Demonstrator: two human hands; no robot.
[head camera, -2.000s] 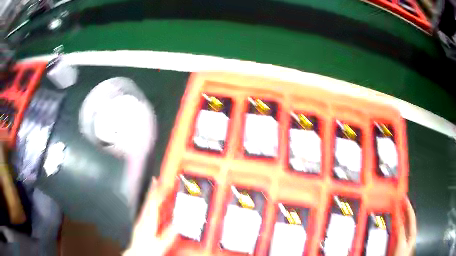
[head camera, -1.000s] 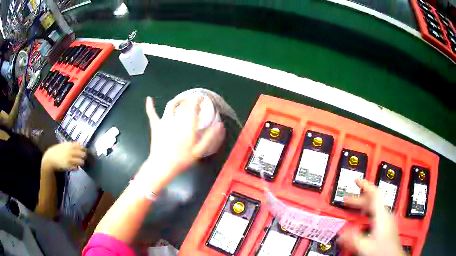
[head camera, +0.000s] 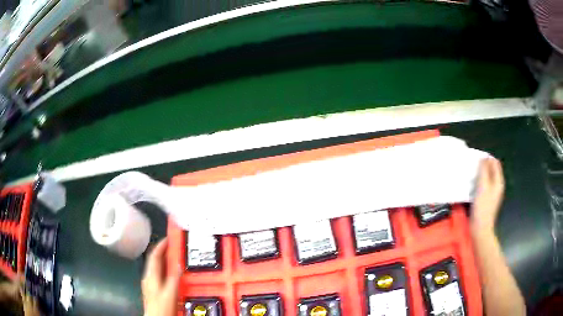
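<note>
A red foam tray (head camera: 225, 278) lies in front of me with black devices (head camera: 314, 239) in its pockets, bearing white printed areas and gold round marks. A wide white label strip (head camera: 333, 185) runs from the label roll (head camera: 126, 225) across the tray's far row, hiding those devices' upper parts. My left hand (head camera: 159, 281) is at the tray's left edge, fingers against its side, partly cut off by the lower frame edge. My right hand (head camera: 487, 197) is at the tray's right side, fingers on the strip's end.
A green conveyor belt (head camera: 247, 92) runs beyond the white edge strip (head camera: 259, 136). At the left are another red tray (head camera: 28, 228), a white bottle (head camera: 52, 192) and a dark compartment sheet (head camera: 42, 256). Part of a pink fan (head camera: 550, 24) shows at the upper right.
The view has turned. My left hand has left the roll for the tray's left edge. The strip, earlier a short hanging length, now stretches across the tray to my right hand.
</note>
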